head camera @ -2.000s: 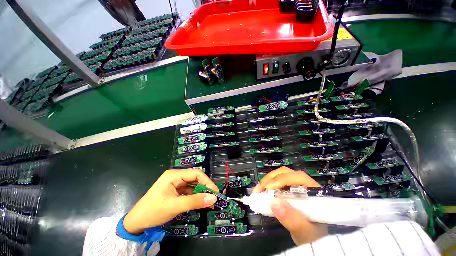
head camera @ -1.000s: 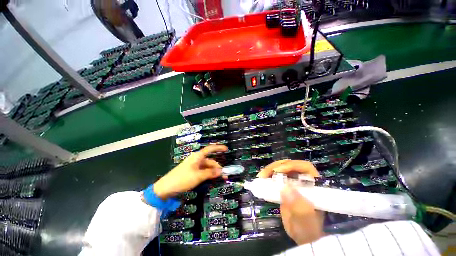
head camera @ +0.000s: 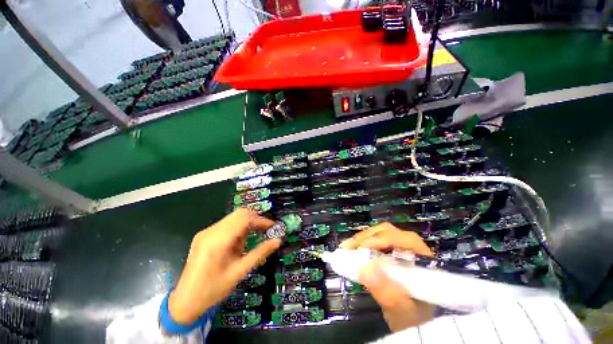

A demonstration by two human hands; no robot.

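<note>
My left hand (head camera: 225, 259), with a blue band at the wrist, holds a small green circuit board (head camera: 285, 227) between thumb and fingers above the left part of the tray. My right hand (head camera: 391, 269) grips a thick translucent white dispensing syringe (head camera: 443, 281) like a pen, its tip pointing left. The tip is close to a board in the tray, right of my left hand; I cannot tell if it touches. Rows of circuit boards (head camera: 298, 296) lie in the dark tray (head camera: 336, 310). The syringe's rear end is blurred near my striped right sleeve.
Behind the tray stands a grey controller (head camera: 376, 98) with a lit red switch, under a red tray (head camera: 322, 57) holding black parts. A pale hose (head camera: 484, 179) curves over the right boards. A grey cloth (head camera: 494, 99) lies right of the controller. More boards lie beyond the green conveyor (head camera: 161, 151).
My left hand moved from a board at the syringe tip, up over the tray, then slightly left and down, now with a board in its fingers. The syringe stays in my right hand.
</note>
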